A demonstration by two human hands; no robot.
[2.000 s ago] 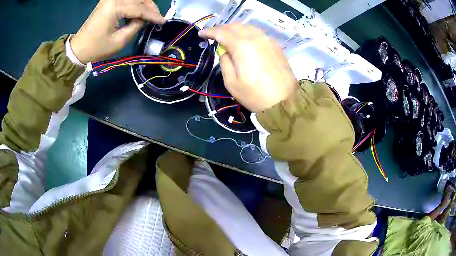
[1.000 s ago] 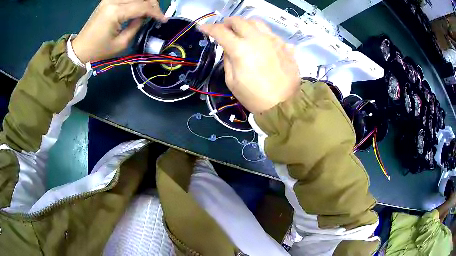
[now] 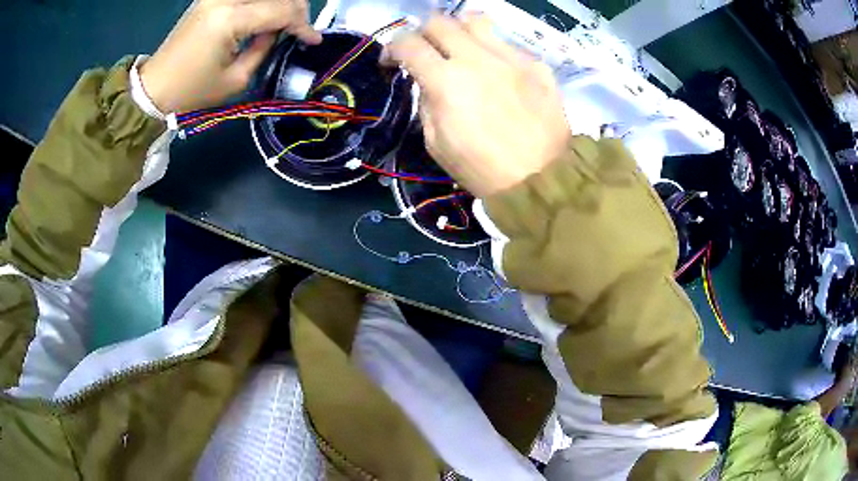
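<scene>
A round black housing [image 3: 299,162] with a pale rim lies open side up in front of me. Inside it are a silver-white cylinder [image 3: 298,83], a yellow ring [image 3: 349,92] and a wire harness [image 3: 218,116] that spills out to the left. My left hand [image 3: 218,52] is at the housing's upper left edge, its fingertips on or near the rim. My right hand [image 3: 484,103] is over its upper right edge, fingers bent; whether it holds anything is hidden. A second black housing [image 3: 423,199] with wires is partly under my right hand.
White brackets [image 3: 602,80] stand behind the housings. A thin clear beaded strand [image 3: 403,256] lies near the bench edge. Another wired housing [image 3: 697,225] is right of my sleeve. Rows of black round modules [image 3: 776,188] fill the right side. A person's yellow-green clothing [image 3: 786,442] shows at lower right.
The right hand has shifted slightly at the housing's upper right edge. The housing has moved slightly right. The yellow piece seen by the right fingers two seconds ago no longer shows.
</scene>
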